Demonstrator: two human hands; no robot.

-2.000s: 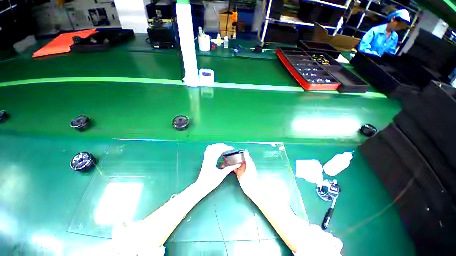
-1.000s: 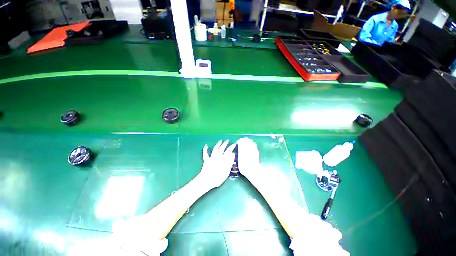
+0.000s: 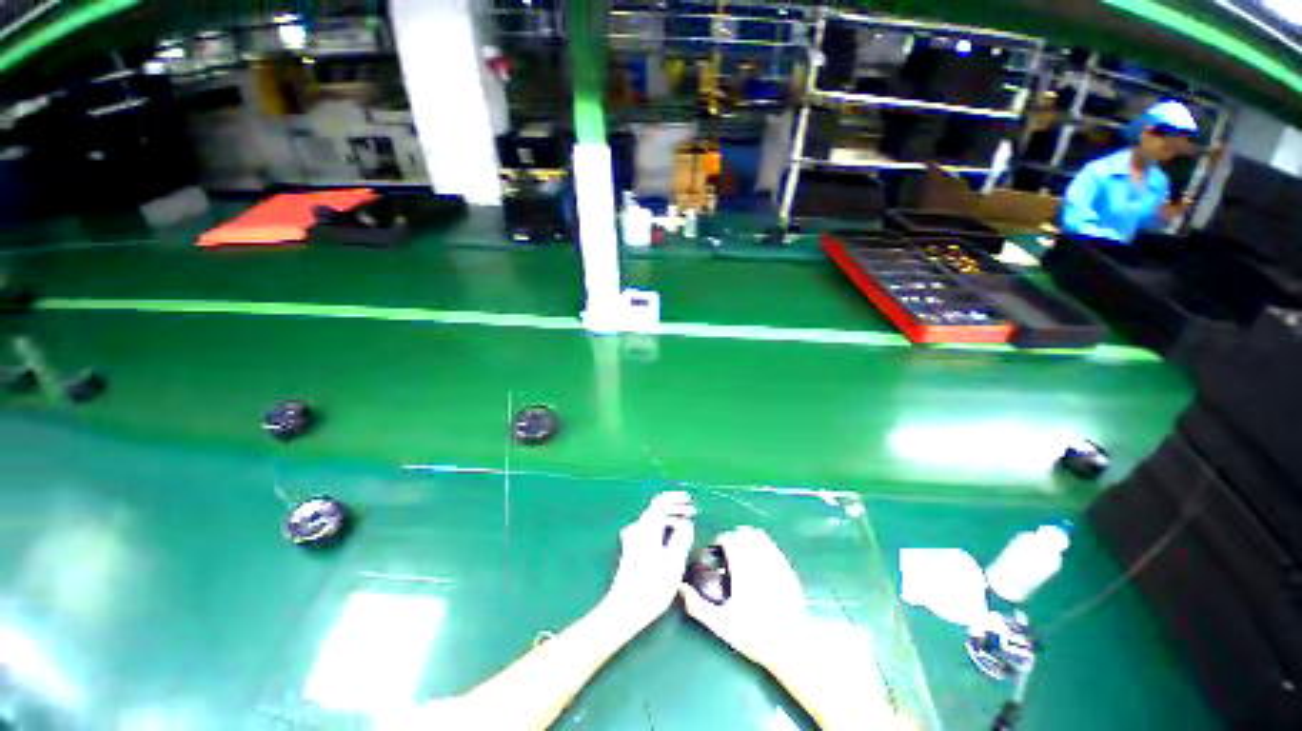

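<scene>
My right hand (image 3: 757, 588) holds a round black assembly (image 3: 710, 573) by its side above the clear bench mat (image 3: 843, 503). My left hand (image 3: 654, 560) is right beside it, fingers bent, with a small dark spot between its fingers; whether it grips something or touches the assembly is unclear. A round silver-and-black piece with a handle (image 3: 1001, 647) lies at the right, its handle partly cut off by the lower edge. A white cloth (image 3: 941, 583) and a white squeeze bottle (image 3: 1028, 561) lie beside it.
Round black assemblies lie on the bench at left (image 3: 316, 521), centre (image 3: 536, 424) and right (image 3: 1084, 459). A red-edged parts tray (image 3: 914, 293), white post (image 3: 596, 236) and small white meter (image 3: 640, 310) stand beyond. Dark foam trays (image 3: 1214, 486) rise at right. A person in blue stands far right.
The view has tilted up and shifted, so the bench sits lower. My hands were pressed around the assembly; now they are slightly apart at the top and its round face shows in my right hand.
</scene>
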